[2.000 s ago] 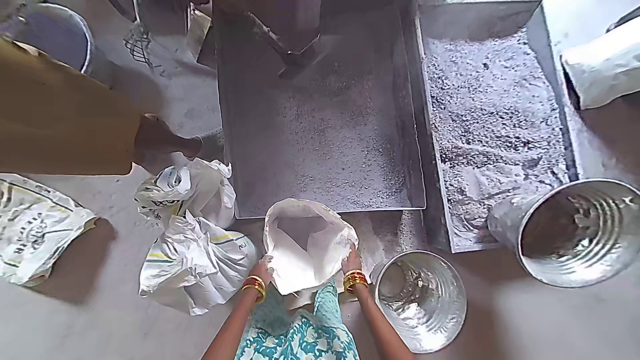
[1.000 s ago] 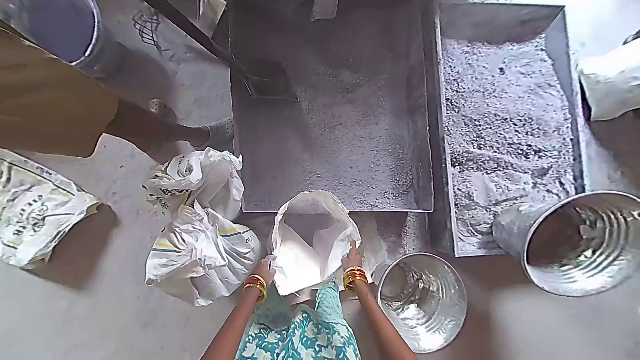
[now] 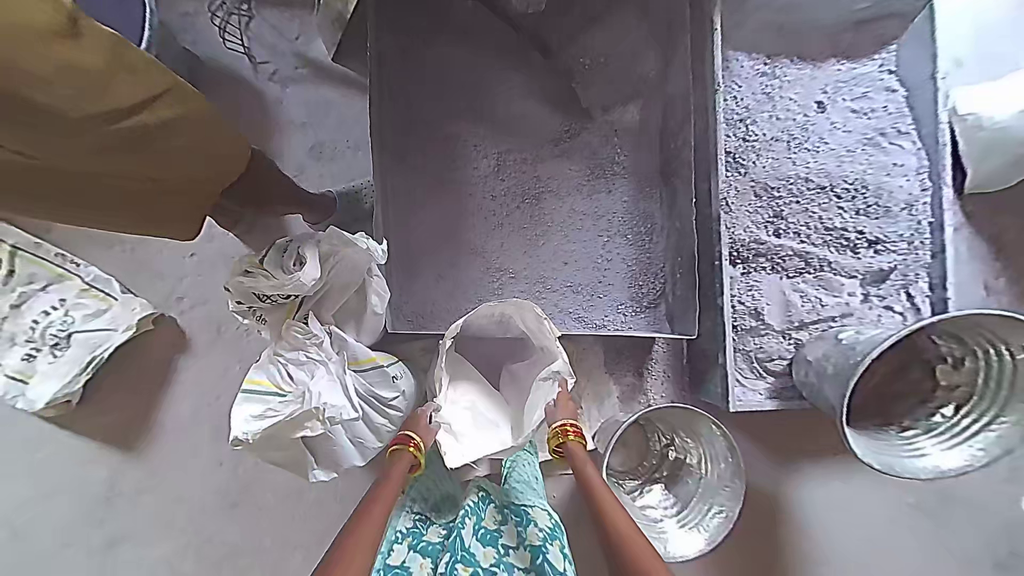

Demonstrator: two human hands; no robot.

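Observation:
A white woven sack (image 3: 476, 400) stands between my hands with its mouth spread wide, against the near edge of a large metal tray (image 3: 540, 332). My left hand (image 3: 418, 426) grips the sack's left rim, and my right hand (image 3: 562, 406) grips its right rim. Grey granular powder (image 3: 560, 232) lies spread over the tray's floor. In the tray's upper part a dark tool, blurred, reaches in from the top. Just right of my right hand is a metal bucket (image 3: 724, 496), its mouth facing up. The bottom of the sack's inside is hidden.
Left of my sack stand two bunched white sacks (image 3: 320, 392), (image 3: 352, 296). A printed sack (image 3: 64, 336) lies at the far left. Another person's leg and mustard garment (image 3: 104, 128) fill the upper left. At the right are a powder-filled trough (image 3: 832, 200) and a second metal bucket (image 3: 816, 372).
The tool in the tray, at its upper left a second ago, is now farther right. A grey shape now covers the top of the right trough. My hands still hold the sack's rim.

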